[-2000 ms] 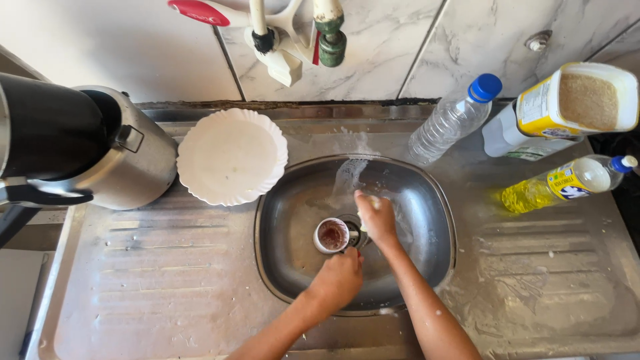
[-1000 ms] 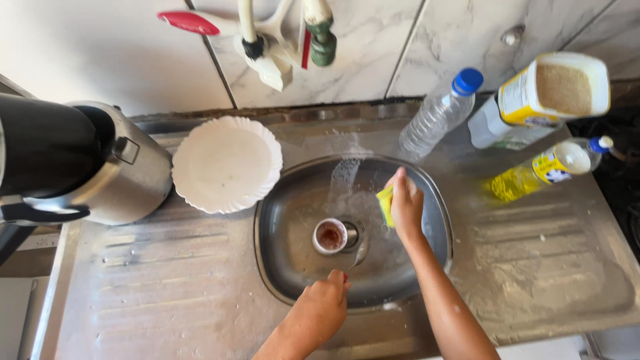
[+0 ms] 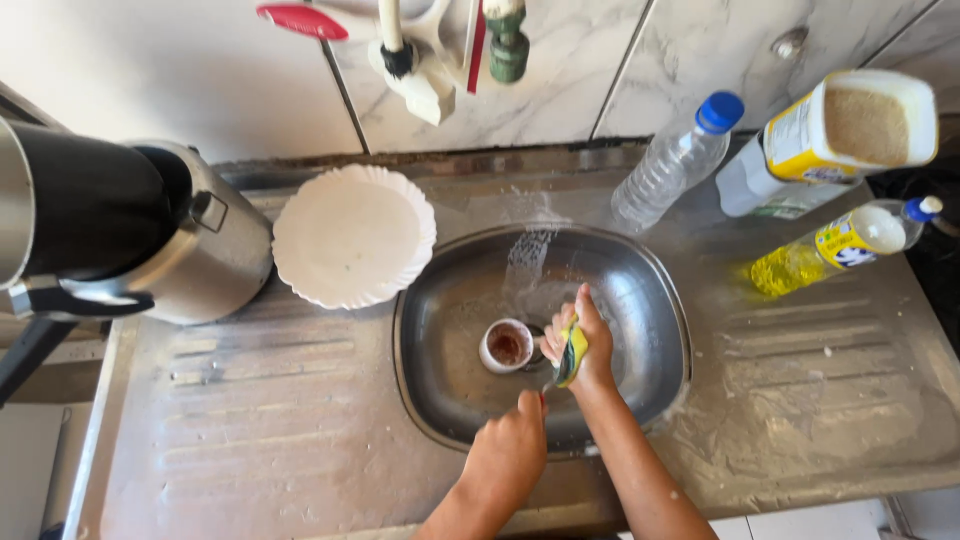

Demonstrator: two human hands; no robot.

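My left hand [image 3: 510, 442] is closed around the red handle of a utensil [image 3: 543, 399] at the front of the steel sink [image 3: 420, 409]. Its metal end runs up to the yellow and green sponge [image 3: 573, 352], which my right hand [image 3: 589, 337] holds folded around it; the utensil's tip is hidden there. A white cup [image 3: 506, 346] with reddish-brown residue inside rests in the basin, just left of the sponge, touched by neither hand. Suds streak the basin's back wall.
Left of the sink stand a metal appliance [image 3: 202, 247] and a scalloped white plate [image 3: 354, 236]. To the right are a clear bottle [image 3: 671, 172], an open tub of powder [image 3: 866, 124] and a yellow dish soap bottle [image 3: 832, 244]. The faucet [image 3: 420, 82] hangs above.
My right hand, earlier apart with the sponge at the basin's right, has come down and left onto the utensil. My left hand keeps hold of the handle.
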